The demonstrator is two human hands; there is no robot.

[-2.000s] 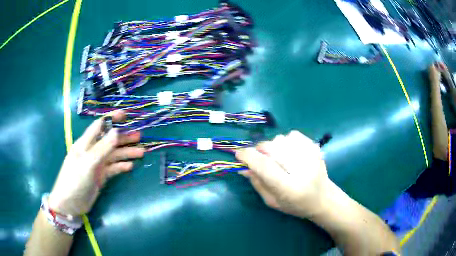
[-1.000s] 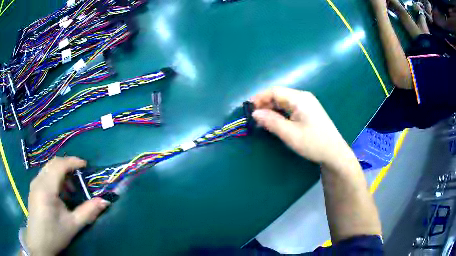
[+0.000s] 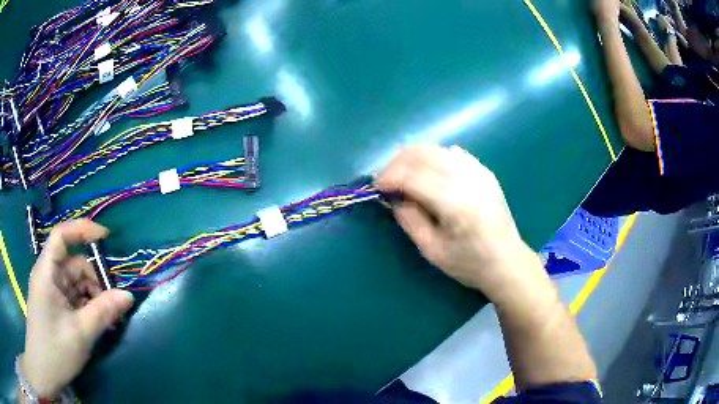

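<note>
A multicolour wire harness (image 3: 213,237) with a white label (image 3: 272,222) spans between my hands over the green tabletop. My left hand (image 3: 67,304) holds its left connector housing (image 3: 102,266), a dark block with a pale strip, between thumb and fingers. My right hand (image 3: 445,209) pinches the harness's right end; its fingers mostly hide the dark connector there. Loose wires fan out beside the left housing.
Two single harnesses lie beyond, one with a dark end block (image 3: 251,162), the other just above it (image 3: 182,127). A harness pile (image 3: 102,71) is at the upper left. A neighbouring person's arm (image 3: 627,87) and a blue basket (image 3: 582,243) are at the right.
Since one second ago, the right end of the held harness has turned, and its dark block is now mostly covered by my right fingers. My left hand has shifted slightly left with its housing.
</note>
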